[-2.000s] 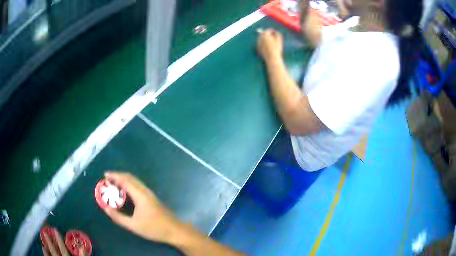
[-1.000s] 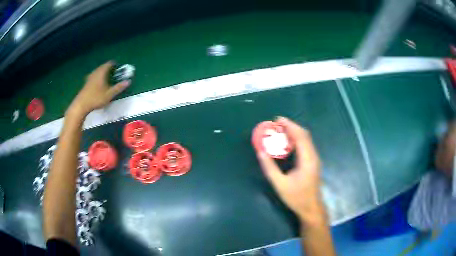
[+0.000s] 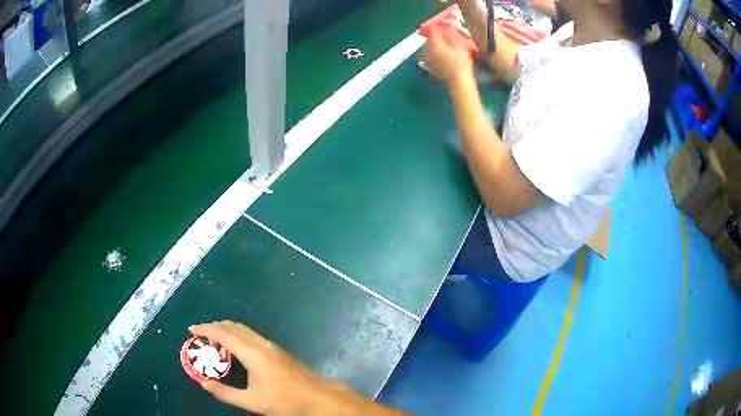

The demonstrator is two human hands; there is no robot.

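Note:
My right hand point(image 3: 264, 370) comes in from the bottom edge and holds a red fan housing point(image 3: 184, 358) by its rim between thumb and fingers, just over or on the dark green bench. A white impeller point(image 3: 210, 358) fills the face of the housing, its blades showing as a star inside the red rim. My left hand is not in the picture.
A scuffed white rail point(image 3: 183, 260) curves between bench and green belt, with a grey post point(image 3: 266, 89) on it. White wheels point(image 3: 113, 260) lie on the belt. A seated person point(image 3: 569, 122) works at a red tray point(image 3: 520, 31) at the upper right.
The view has swung right, so my left hand, the loose housings and the impeller cluster have left the picture. My right hand still holds the housing with the impeller.

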